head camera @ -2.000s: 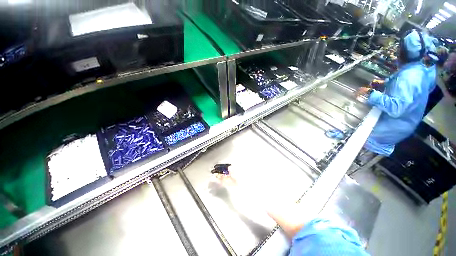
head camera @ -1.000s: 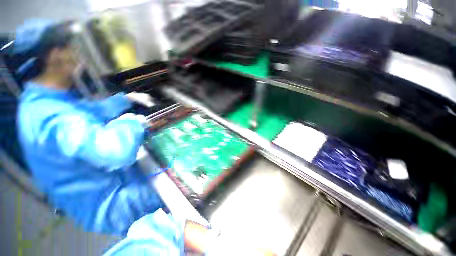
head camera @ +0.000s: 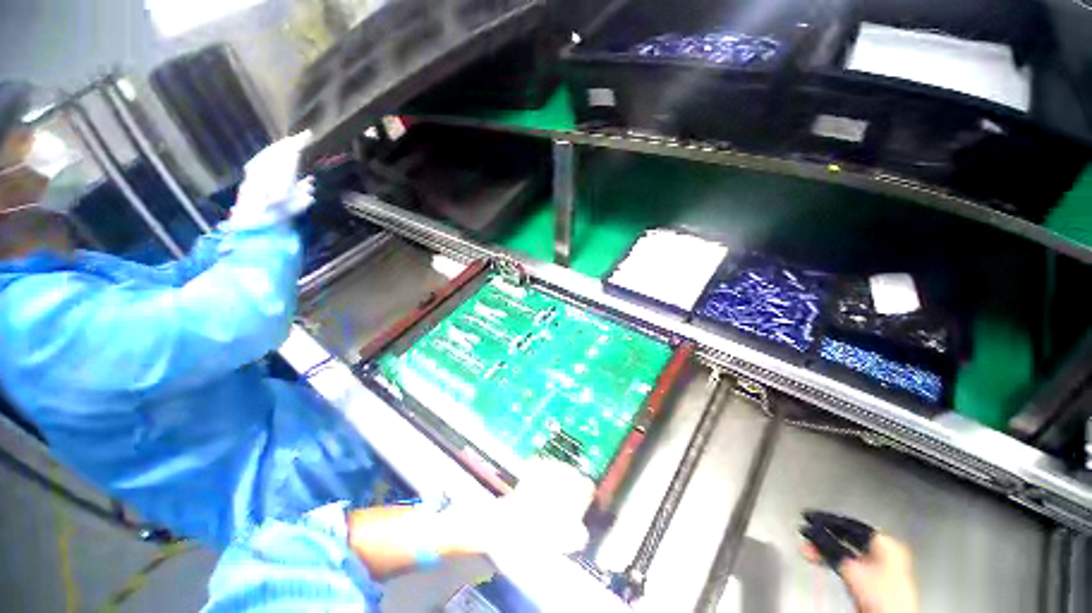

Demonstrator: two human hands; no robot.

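A green printed circuit board lies in a carrier frame with reddish-brown side bars on the line. My left hand, washed out by glare, is at the near right corner of the board and frame; its fingers and any grip cannot be made out. My right hand is at the lower right over the metal plate, apart from the board, with black covers on its bunched fingertips; whether it holds anything cannot be told.
Bins of white parts, dark blue capacitors and light blue components stand on the green shelf. A worker in a blue smock is at the left, one white-gloved hand raised. Cross bars span the line.
The view has turned left from the bins to the board, then slightly back right. The worker's gloved hand has risen from the board. My left hand is now at the board's corner; my right hand is back in view.
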